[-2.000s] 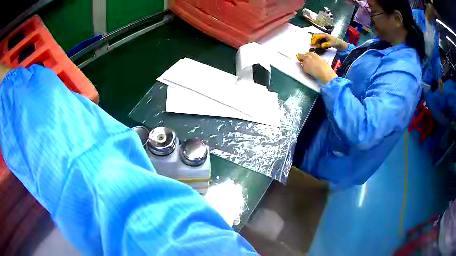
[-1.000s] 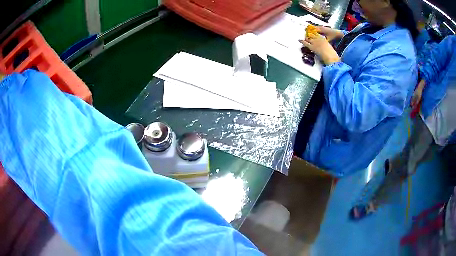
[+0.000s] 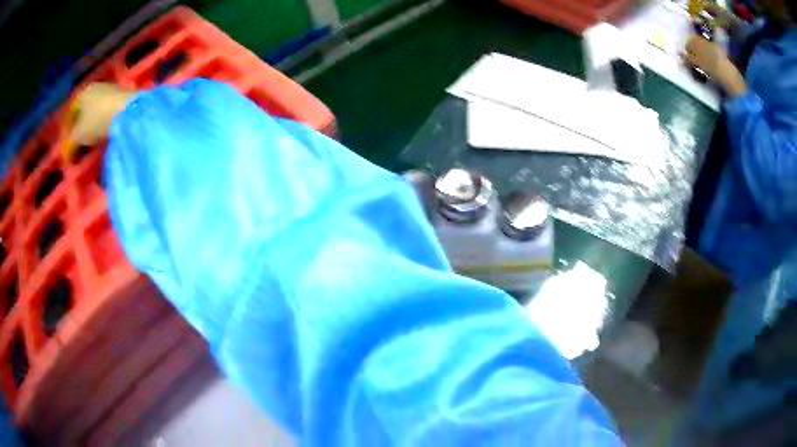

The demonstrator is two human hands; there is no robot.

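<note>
A stack of orange-red foam trays [image 3: 87, 218] fills the left side. Its pockets hold dark items, too blurred to make out singly. My right hand [image 3: 98, 113] is small and blurred at the far end of my blue sleeve, over the top tray's upper part. A yellow finger cot shows at its lower edge. Its fingers point down to the tray, and I cannot tell whether they grip anything. My sleeve crosses the picture from bottom right to upper left and hides part of the stack. My left hand is not in view.
Solvent bottles [image 3: 494, 236] with metal tops stand beyond my sleeve, beside a crumpled white wipe [image 3: 572, 310]. White sheets [image 3: 550, 118] lie on clear plastic [image 3: 612, 201]. Another person's hand [image 3: 712, 65] works at the upper right. A cardboard box [image 3: 682, 323] is below the bench edge.
The view has swung left, so bottles and sheets sit further right. My right hand and much more of the foam tray stack have come into the picture.
</note>
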